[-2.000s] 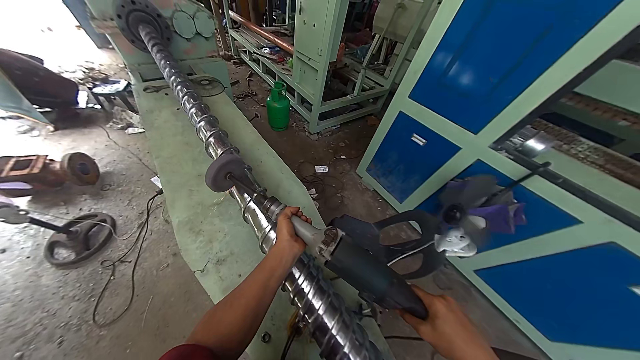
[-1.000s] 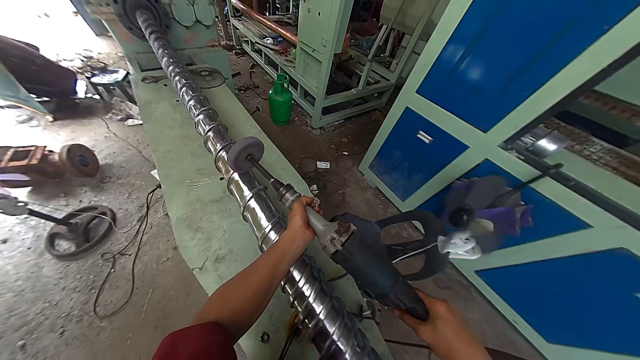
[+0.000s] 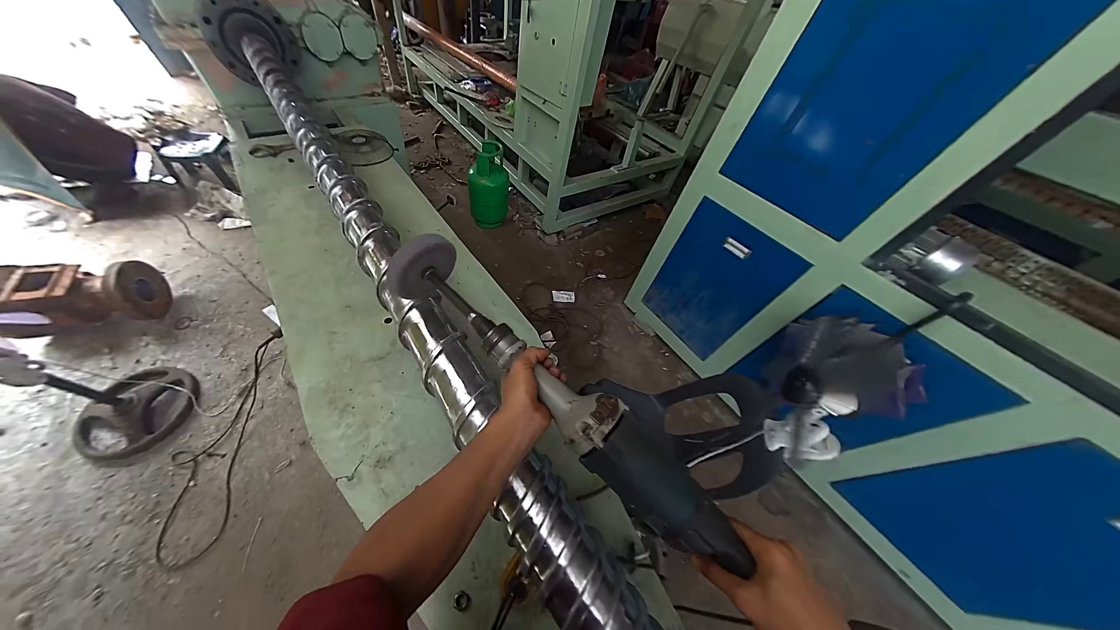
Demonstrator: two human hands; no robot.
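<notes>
A long polished steel extruder screw [image 3: 446,359] lies along a pale green machine bed [image 3: 332,350]. My left hand [image 3: 528,385] is closed around the front neck of a die grinder [image 3: 647,472], above the screw's right side. My right hand [image 3: 761,569] grips the tool's dark rear end at the lower right. On the grinder's spindle, a round grey abrasive wheel [image 3: 422,265] sits at the screw's flight; whether it touches the metal I cannot tell. The screw's far end meets a round bolted flange [image 3: 249,39].
Right of the bed stand a fan with dark blades [image 3: 818,376] and blue-panelled machine frame [image 3: 779,114]. A green gas cylinder [image 3: 488,188] stands beyond the bed. At left, a black cable [image 3: 229,464] and a handwheel-like base [image 3: 136,416] lie on the floor.
Over the two seconds, the abrasive wheel has moved from the screw's left side to its upper right side. Both hands have kept hold of the grinder.
</notes>
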